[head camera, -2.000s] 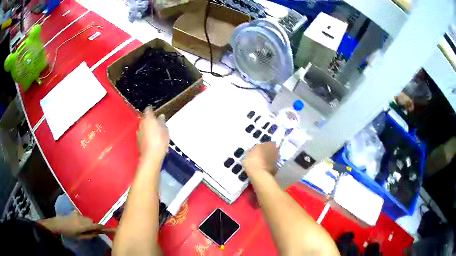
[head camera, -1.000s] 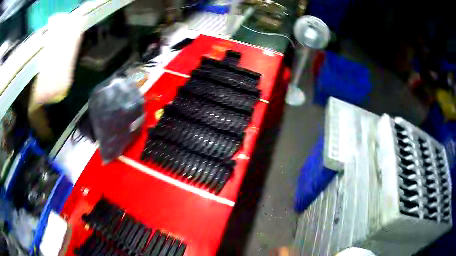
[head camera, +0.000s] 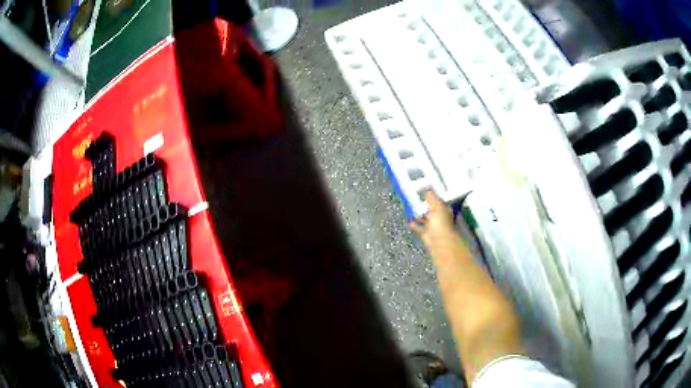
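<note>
My right hand (head camera: 435, 220) reaches in from the bottom right, with the forearm and a white sleeve showing. Its fingers are on the near corner of a white pocketed tray (head camera: 401, 98). They appear to grip the corner; the fingertips are partly hidden. The tray lies level, with rows of small pockets. My left hand is out of the picture.
Black handle housings (head camera: 148, 273) lie in overlapping rows on the red bench (head camera: 163, 114) at left. At right, stacked trays (head camera: 564, 227) hold dark parts in the top one (head camera: 644, 174). Grey floor (head camera: 341, 189) runs between. A round white base (head camera: 276, 29) stands at the top.
The view has swung from the workbench, past the housing rows, to the tray stack at right, now much closer. My right hand has come into view at the white tray; my left hand has gone out.
</note>
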